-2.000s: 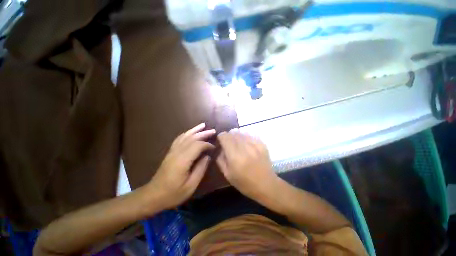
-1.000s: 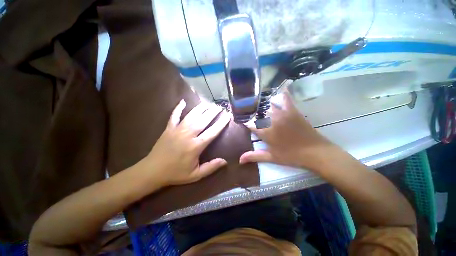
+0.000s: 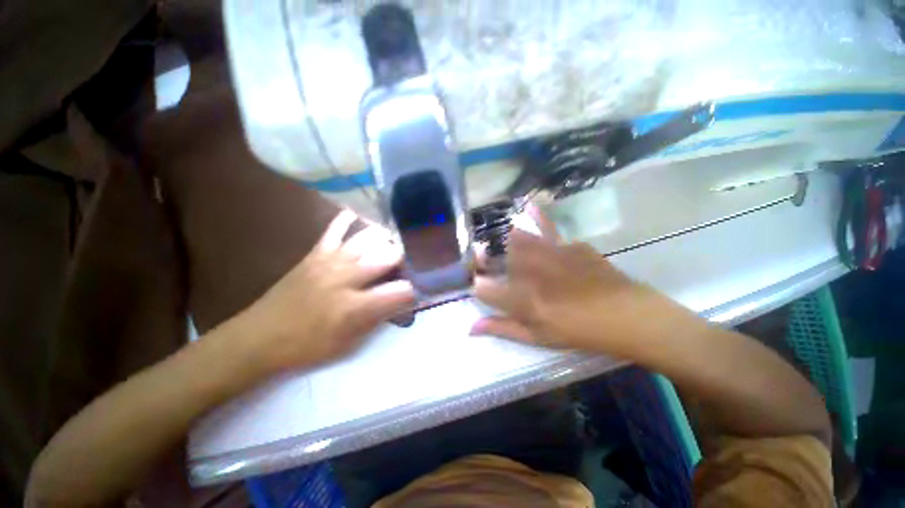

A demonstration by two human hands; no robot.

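Observation:
The brown garment panel (image 3: 238, 218) lies left of the sewing machine head (image 3: 496, 60) and runs up to the needle area. The chrome guard (image 3: 415, 189) on the machine front hides the needle and presser foot. My left hand (image 3: 323, 293) rests beside the guard on its left, fingertips at the cloth edge; the grip is hidden. My right hand (image 3: 546, 288) is right of the guard, its fingers behind and beside it near small dark parts (image 3: 489, 228), thumb apart and lower. I cannot tell whether it holds cloth.
More brown cloth (image 3: 99, 327) hangs at the left. The white table (image 3: 327, 397) has a curved front edge. Red-handled snips (image 3: 871, 228) are at the right table end. A green basket (image 3: 822, 337) is below right, and a blue basket (image 3: 298, 488) is below left.
The view has shifted closer to the machine head. The brown cloth has moved away from the table's front edge, uncovering the white top. Both hands are still beside the needle area.

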